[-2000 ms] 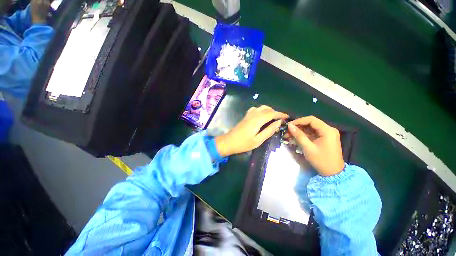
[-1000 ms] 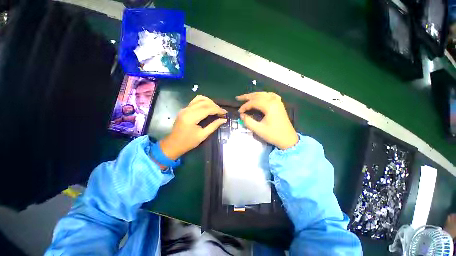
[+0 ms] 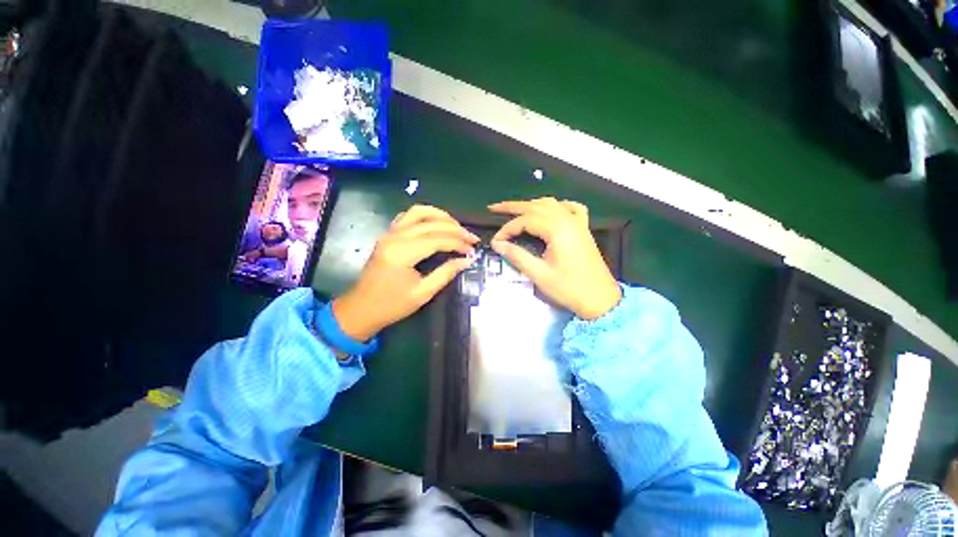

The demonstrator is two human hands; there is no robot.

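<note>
The device unit [image 3: 517,367], a flat silver-white rectangle with circuitry at its top end, lies in a black foam tray [image 3: 454,462] in front of me. My left hand [image 3: 404,267] is at the unit's top left, thumb and index fingertips close together. My right hand [image 3: 557,254] is at the top end just right of it, thumb and index fingertips nearly meeting, the other fingers curled. A tiny shiny part shows between the two hands' fingertips; which hand holds it cannot be told. The fingers partly hide the circuitry.
A blue bin [image 3: 275,89] of white scraps and a lit smartphone [image 3: 282,226] are at upper left, beside a dark stack [image 3: 116,231]. At right are a parts tray [image 3: 814,404], a white strip [image 3: 906,414] and a fan [image 3: 912,512]. Another tray [image 3: 867,79] is at upper right.
The view has swung right since the oldest frame. Since one second ago, my right fingertips have moved slightly left, closer to my left fingertips; the green spot there no longer shows. Trays at upper right have shifted.
</note>
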